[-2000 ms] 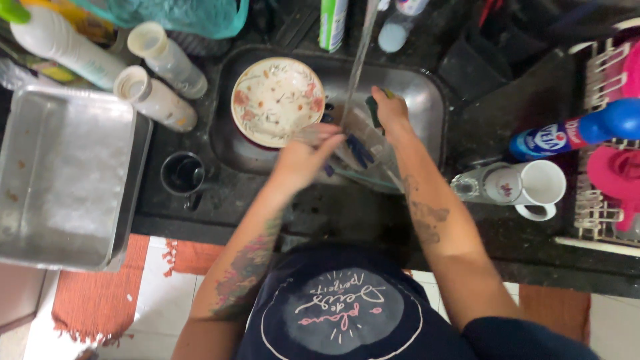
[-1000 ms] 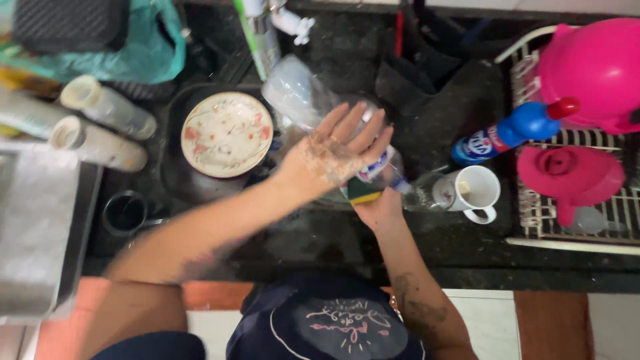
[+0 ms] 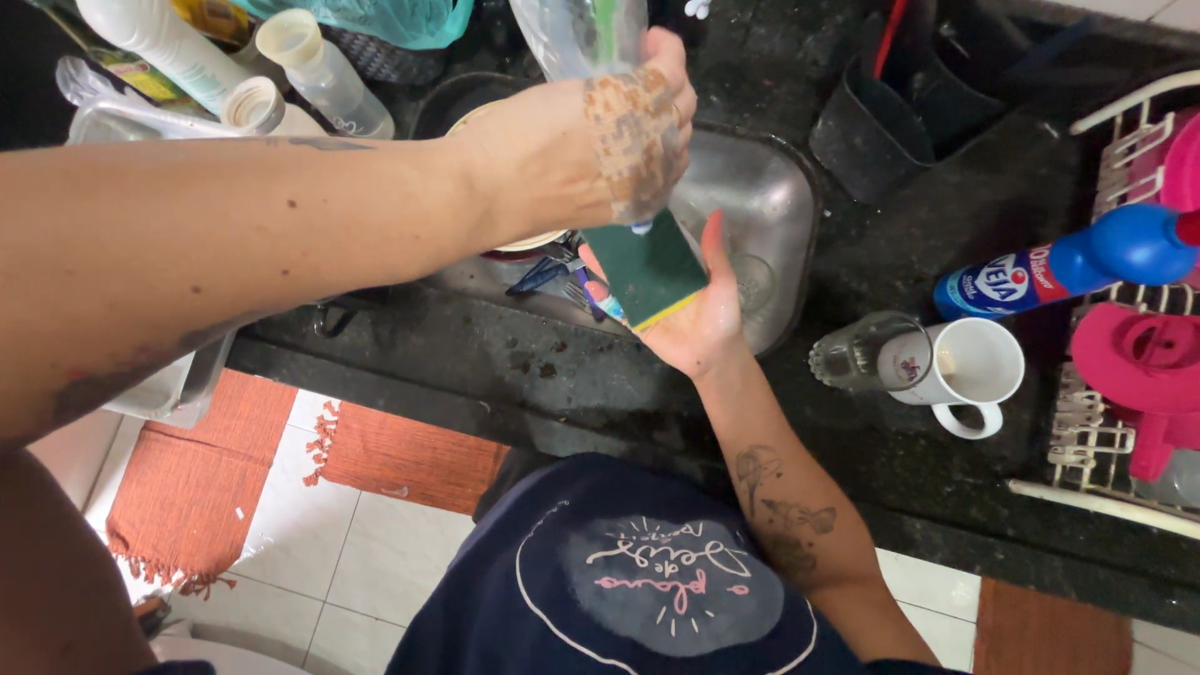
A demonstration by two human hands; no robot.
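Note:
My left hand [image 3: 628, 141] is closed around a clear plastic bottle [image 3: 572, 33], tipped with its spout down over the sponge. On the open palm of my right hand [image 3: 689, 319] lies a green and yellow scrubbing sponge [image 3: 649, 267], its dark green side up, just under the spout. Cutlery with dark blue handles [image 3: 542, 274] lies in the steel sink [image 3: 778, 178], left of the sponge. A patterned plate [image 3: 530, 242] is mostly hidden behind my left hand and forearm.
Right of the sink, a clear glass [image 3: 867, 352] touches a white mug [image 3: 998, 352]. Beyond them are a blue cleaner bottle [image 3: 1022, 272] and a dish rack [image 3: 1087, 441] with pink plastic ware. Plastic bottles [image 3: 328, 80] stand at the upper left, a black holder [image 3: 872, 127] behind the sink.
Two seconds ago both hands were low in the sink and the left held no upright bottle. My left hand now grips the bottle above the sponge, which lies flat on my right palm.

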